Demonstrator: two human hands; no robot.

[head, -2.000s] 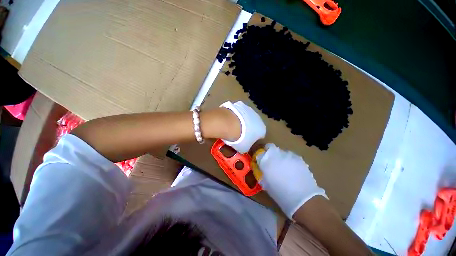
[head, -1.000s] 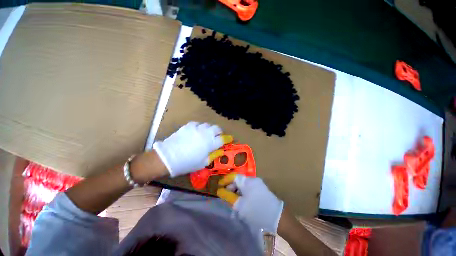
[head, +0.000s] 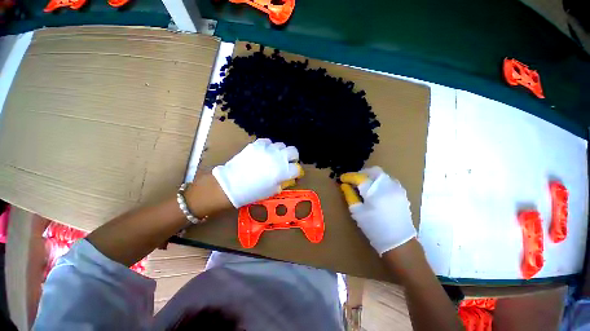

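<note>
An orange controller shell [head: 281, 224] lies flat on the cardboard mat [head: 401, 139], its two grips towards me. A heap of small black parts [head: 297, 106] covers the upper mat. My left hand [head: 259, 173], in a white glove with yellow fingertips, is just above the shell's upper left edge. Its fingers are curled, and whether they hold anything is hidden. My right hand [head: 382, 210], gloved the same, is at the heap's lower right edge. Its thumb and forefinger are slightly apart beside small black parts.
Bare cardboard [head: 97, 116] lies left. A green conveyor [head: 401, 45] with spaced orange shells runs along the back, past a white post [head: 183, 14]. Two orange shells [head: 531, 244] stand on the white bench [head: 479, 187] at right. Bagged shells [head: 61, 244] show lower left. A blue sleeve [head: 578, 317] is lower right.
My right hand has left the shell and moved up and right to the heap. The shell now lies level, grips towards me. My left hand is off it. The view has shifted; bench shells at right stand apart.
</note>
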